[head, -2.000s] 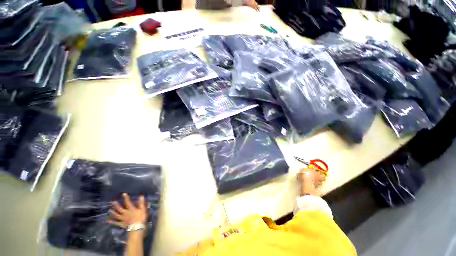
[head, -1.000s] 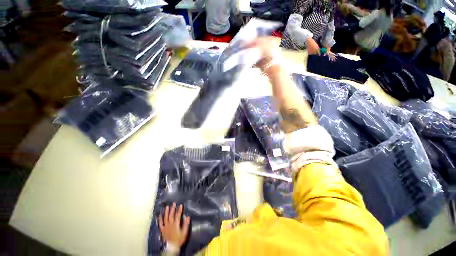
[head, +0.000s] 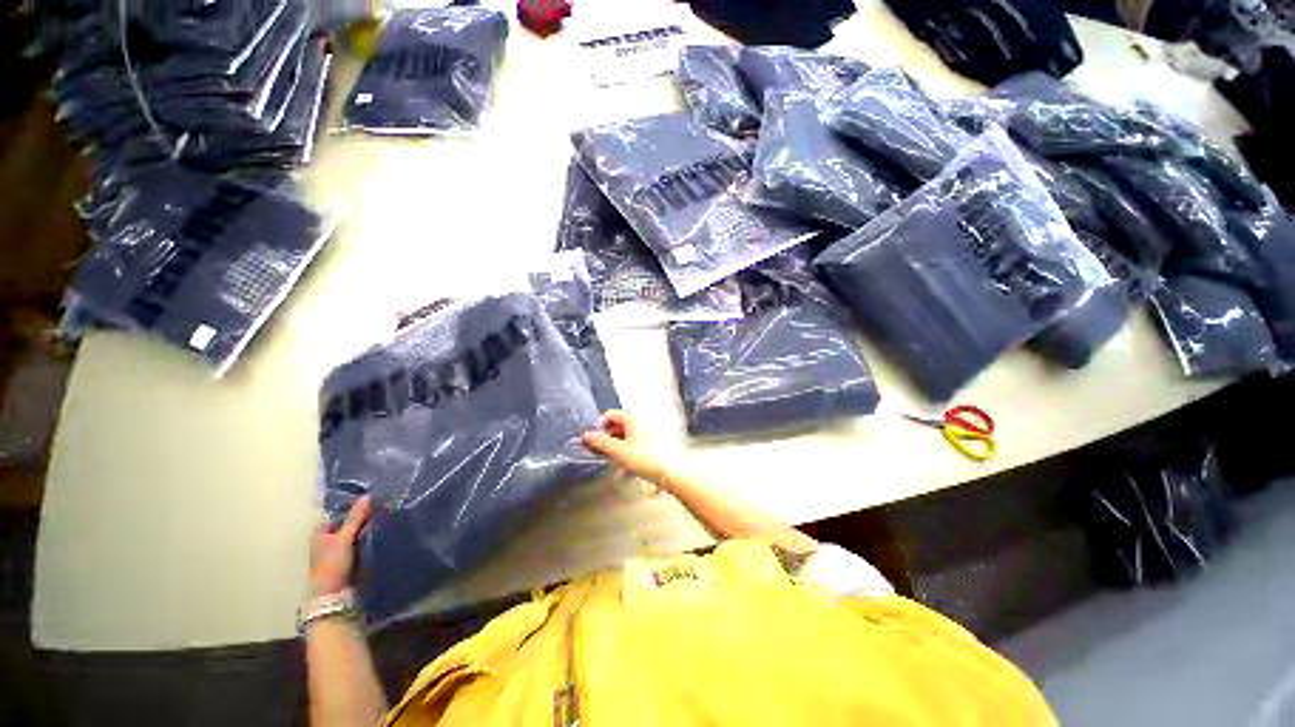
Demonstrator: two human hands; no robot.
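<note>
A dark navy garment in a clear bag with large black lettering (head: 462,426) is in front of me at the table's near edge, slightly tilted. My left hand (head: 342,547) grips its lower left edge. My right hand (head: 621,443) pinches its right edge. Part of another bagged garment shows behind its right side. The red-and-yellow scissors (head: 969,429) lie on the table to the right, apart from my hands.
A tall tied stack of bagged garments (head: 192,85) stands at the back left, with a loose bag (head: 199,263) in front. A heap of bagged garments (head: 980,256) covers the right side. A small red object (head: 543,14) and printed sheet (head: 632,54) lie at the back.
My right hand has come back from its reach across the table and now holds the front bag's right edge. My left hand has moved from the bag's top to its left edge.
</note>
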